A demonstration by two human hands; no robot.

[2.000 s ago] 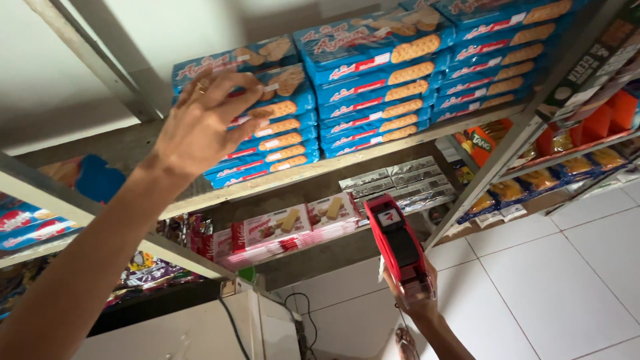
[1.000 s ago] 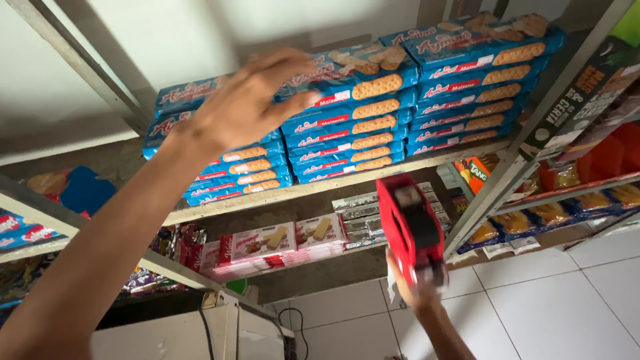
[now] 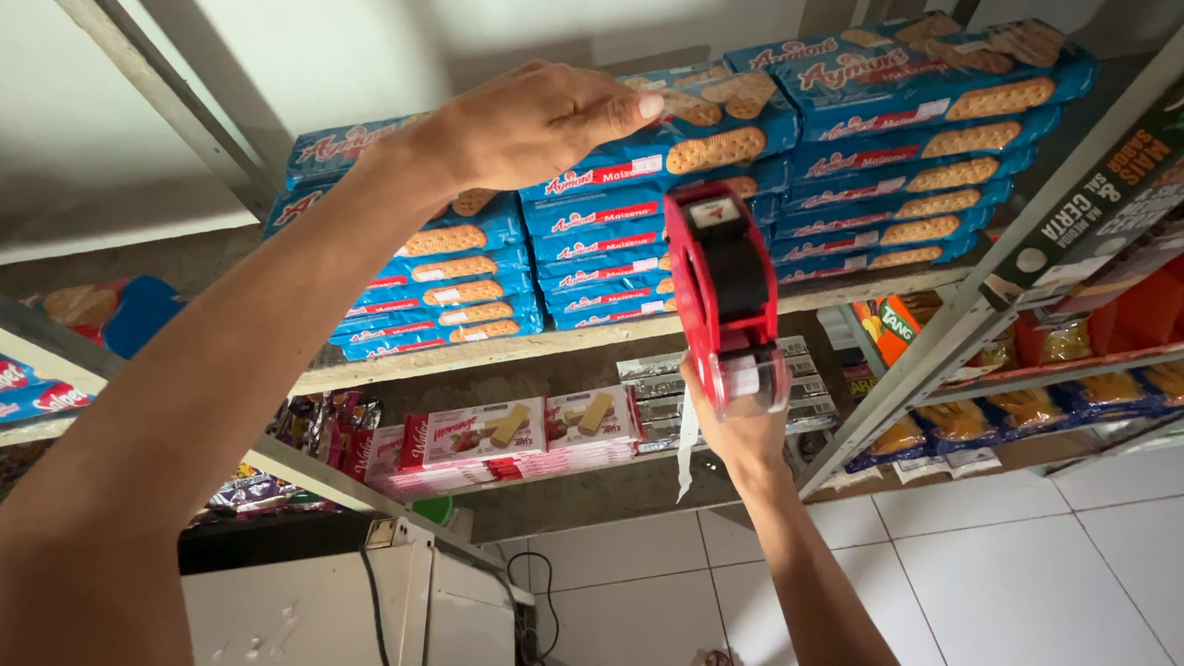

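My left hand [image 3: 541, 125] lies over the top pack of the middle stack of blue biscuit packs [image 3: 601, 217], its thumb pointing right; whether it grips a pack cannot be told. In my right hand [image 3: 740, 439] is a red price-label gun [image 3: 721, 287], upright in front of the shelf edge, with a strip of white backing paper [image 3: 687, 453] hanging from it. To the right stands another stack of blue biscuit packs [image 3: 916, 176], and a lower stack [image 3: 435, 277] is partly behind my left forearm. Small white labels show on several packs.
On the shelf below lie pink wafer packs [image 3: 490, 435] and silver packs [image 3: 661, 398]. A metal shelf post [image 3: 911, 388] stands at the right, beside shelves of orange and blue packets [image 3: 1027, 402]. A white appliance [image 3: 305, 606] with a black cable [image 3: 553, 601] stands below on the left. The floor is tiled.
My left hand has moved right from the left stack to the middle stack. The label gun in my right hand has risen and now overlaps the shelf edge and the blue packs.
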